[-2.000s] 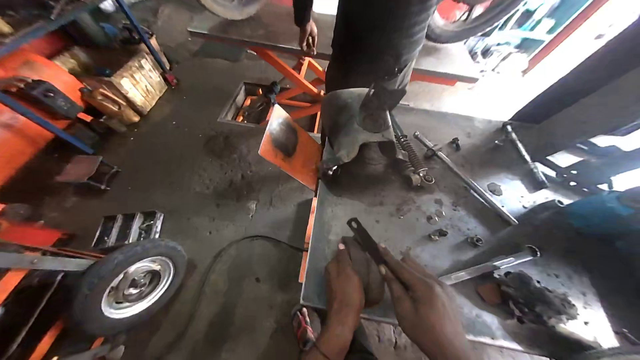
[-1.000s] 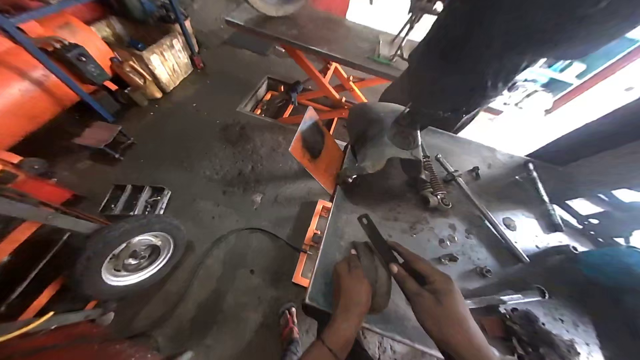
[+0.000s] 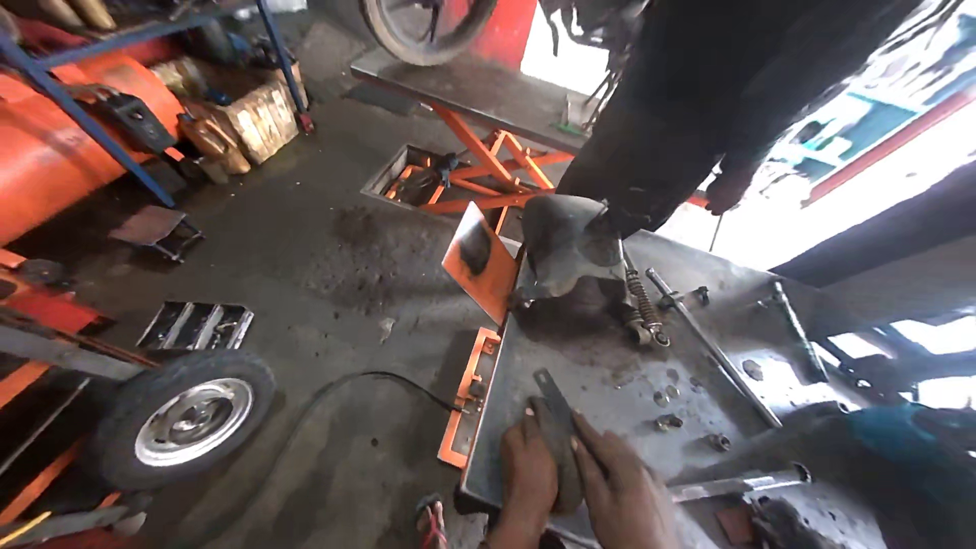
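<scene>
My left hand [image 3: 528,476] grips a dark curved piece [image 3: 563,465], possibly a brake shoe, over the near left corner of the metal workbench [image 3: 587,381]. Against its right side my right hand [image 3: 621,488] holds a flat dark bar [image 3: 554,393], perhaps a file, with its holed end pointing away from me. Farther up the bench stand a dark fender-like part [image 3: 568,252] and a shock absorber with a coil spring [image 3: 643,301]. Several nuts or small sockets [image 3: 669,422] lie right of my hands, near a long metal rod [image 3: 717,354].
A person in dark clothes [image 3: 686,99] stands beyond the bench. A wheel with a tire [image 3: 187,423] is at the lower left, near a metal tray [image 3: 197,326]. A black cable [image 3: 366,374] runs over the floor to the orange bench frame [image 3: 476,396]. An orange scissor lift [image 3: 496,160] stands behind.
The person beyond the bench has shifted and leans over its far side. Both my hands stay together on the curved piece and the bar. The view has turned somewhat.
</scene>
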